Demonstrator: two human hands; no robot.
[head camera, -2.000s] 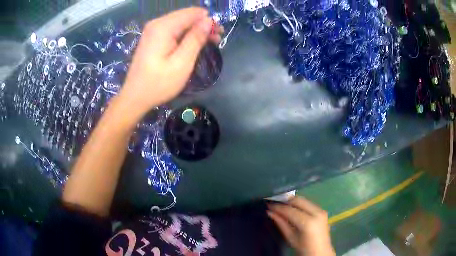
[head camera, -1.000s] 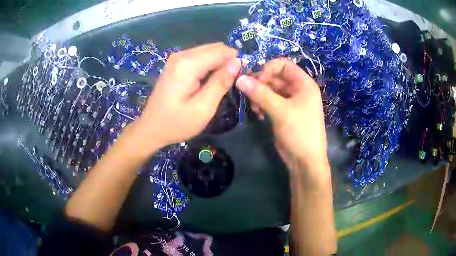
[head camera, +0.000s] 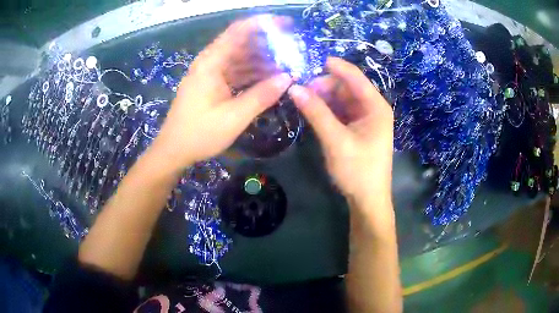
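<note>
My left hand (head camera: 214, 101) and my right hand (head camera: 346, 119) meet at the fingertips, upper centre. A very bright white-blue LED light (head camera: 285, 49) glares beside my left fingers and washes out the circuit board there. Both hands pinch something small and dark, seemingly thin leads; its shape is hidden by fingers and glare. A black round housing (head camera: 269, 131) lies below the fingertips, partly covered by my left hand. A second black round housing (head camera: 252, 211), with a green-ended cell (head camera: 252, 186) and a bit of red wire, lies nearer me.
A large blue board pile (head camera: 441, 104) lies to the right. Greyer board rows (head camera: 73, 140) with white discs lie to the left. Small blue boards (head camera: 205, 238) lie left of the nearer housing. A black cluster with green dots (head camera: 527, 122) is at the far right.
My right hand has come up from the bench's near edge to meet my left hand. The bright light has come on since one second ago.
</note>
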